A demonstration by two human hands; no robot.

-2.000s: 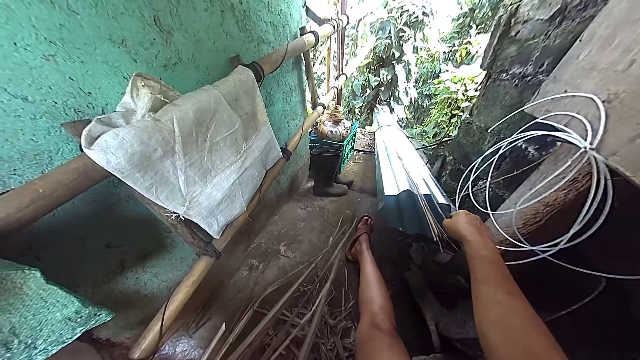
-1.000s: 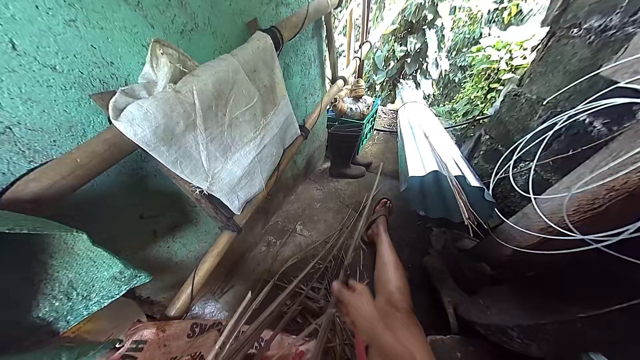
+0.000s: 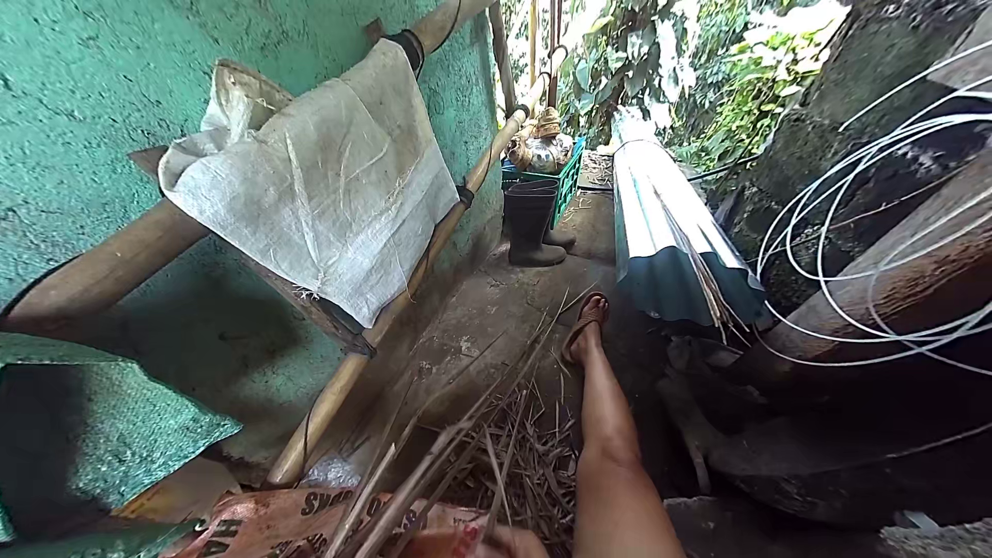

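At the bottom edge, part of my right hand (image 3: 515,542) shows beside a printed orange woven sack (image 3: 263,521); its fingers are mostly cut off, so its grip cannot be told. My left hand is outside the view. Long dry sticks (image 3: 434,457) rise from the bottom edge near the sack and the right hand, slanting over the floor. Below them lies a pile of dry leaf strips and twigs (image 3: 535,453). My bare leg stretches forward to the right of the pile, with a sandal (image 3: 583,329) on the foot.
A white woven sack (image 3: 310,178) hangs over bamboo poles (image 3: 446,232) on the left. Black rubber boots (image 3: 533,225) stand by a green crate (image 3: 571,174). Corrugated metal sheets (image 3: 659,209) holding dry strips lie at right, near coiled white wire (image 3: 829,291).
My right hand has moved from the near end of the metal sheets, back and left past the dry sticks, to the bottom edge. The orange sack has come into view.
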